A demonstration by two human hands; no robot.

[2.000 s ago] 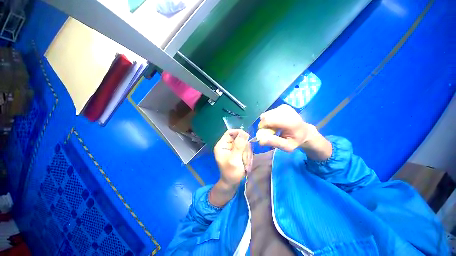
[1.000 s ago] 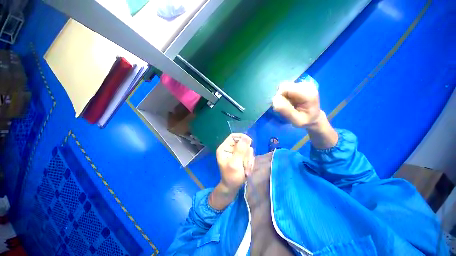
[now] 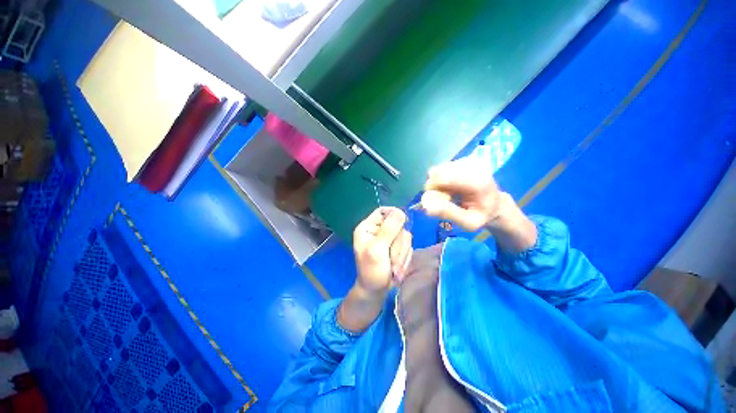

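My left hand (image 3: 378,250) is in front of my chest, its fingertips pinched on a thin clear strip (image 3: 377,192) that sticks up from them. My right hand (image 3: 466,196) is to the right and slightly higher, its fingers curled around a small tool whose thin pointed tip (image 3: 416,206) shows toward my left fingertips. The rest of the tool is hidden in my fist. The two hands are close but apart. A slim black marker pen (image 3: 375,184) lies on the corner of the green belt (image 3: 452,97), just behind the strip.
A metal rail (image 3: 347,131) crosses the belt's end. Left of it is an open bin (image 3: 278,219) with a pink cloth (image 3: 295,143) over it and brown cardboard inside. A white shelf (image 3: 234,60) runs above, with red and white folders (image 3: 187,141) beside it. A patterned seat (image 3: 502,145) stands beyond my right hand.
My right hand has come down and left, back toward my left hand, after being raised away a second ago. The strip in my left fingers now shows narrower, more edge-on.
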